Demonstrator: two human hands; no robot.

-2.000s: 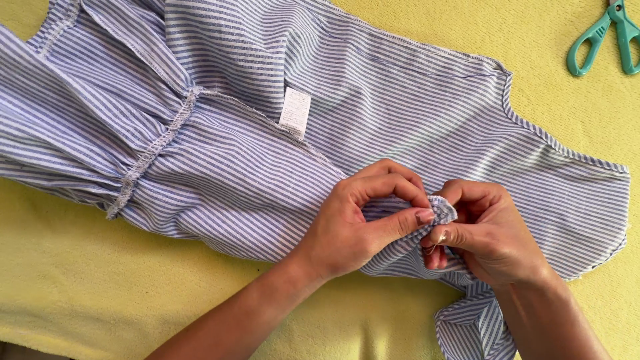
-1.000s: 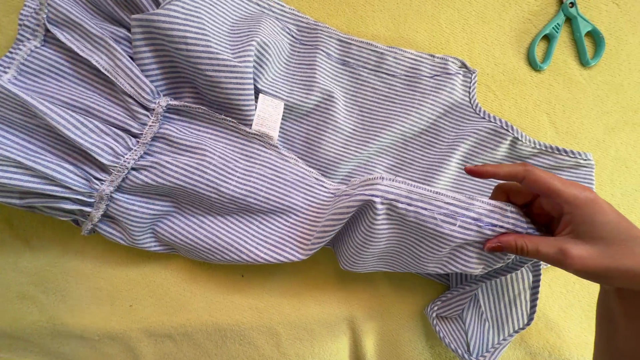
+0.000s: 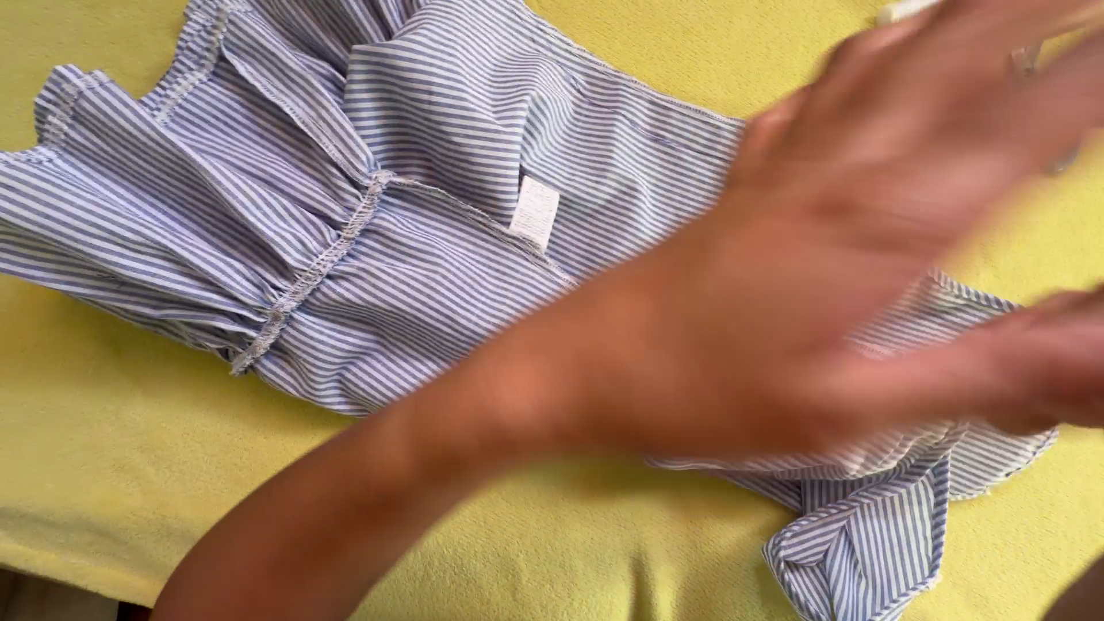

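A blue-and-white striped garment (image 3: 448,302) lies spread out, with its overlocked seams showing and a white label (image 3: 535,211) near the middle. My left hand (image 3: 828,233) is blurred and reaches across the garment toward the upper right, its fingers apart and nothing seen in them. At the right edge, part of my right hand (image 3: 1061,354) shows close to the left thumb; whether it holds anything cannot be told. The left hand and forearm hide much of the garment's right part. A folded striped end (image 3: 871,535) pokes out below.
A yellow fleecy cloth (image 3: 535,543) lies under the garment. Behind the left hand's fingers, at the top right, a white object (image 3: 906,10) partly shows. A dark floor area (image 3: 52,597) is at the lower left corner.
Two seconds ago both hands pinched the garment's edge; a second ago only one hand was in view, on its right part. My left hand now stretches across to the upper right.
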